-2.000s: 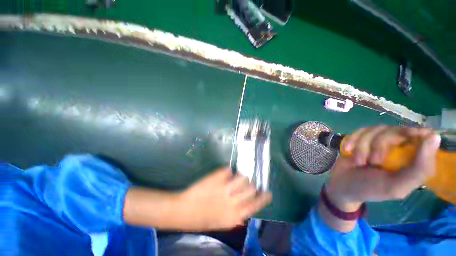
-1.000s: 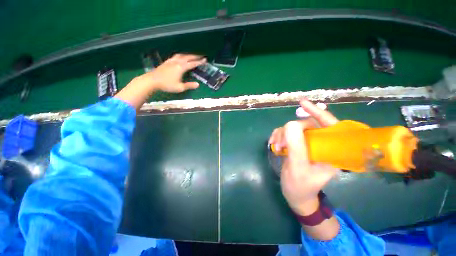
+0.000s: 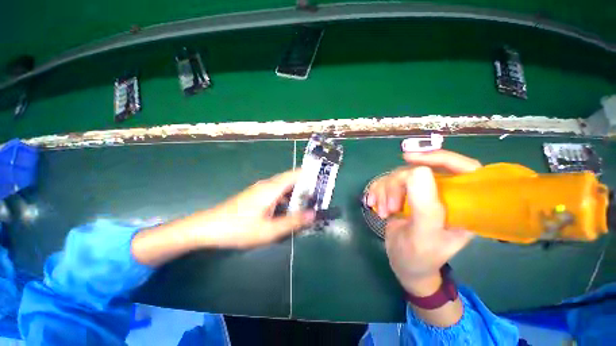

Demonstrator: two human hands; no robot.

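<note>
My left hand (image 3: 260, 213) holds a phone assembly (image 3: 319, 172) by its lower end, over the bench mat near the thin white line. The assembly has a dark top and a white-silver middle, and stands slightly tilted. My right hand (image 3: 422, 223) grips the yellow-orange electric screwdriver (image 3: 520, 203), which lies level with its rear end to the right. The screwdriver tip is hidden by my fingers. The round screw tray (image 3: 375, 219) is mostly hidden under my right hand; its left edge shows.
A ledge with worn whitish tape (image 3: 223, 128) divides the bench from the green belt (image 3: 405, 81). Several phone assemblies lie on the belt. A white oval counter (image 3: 421, 143) sits by the ledge. Another assembly (image 3: 573, 158) lies at right. A blue container (image 3: 17, 167) is at far left.
My left hand has come back from the belt to the bench with a phone assembly in it. My right hand still holds the screwdriver over the tray, slightly further right.
</note>
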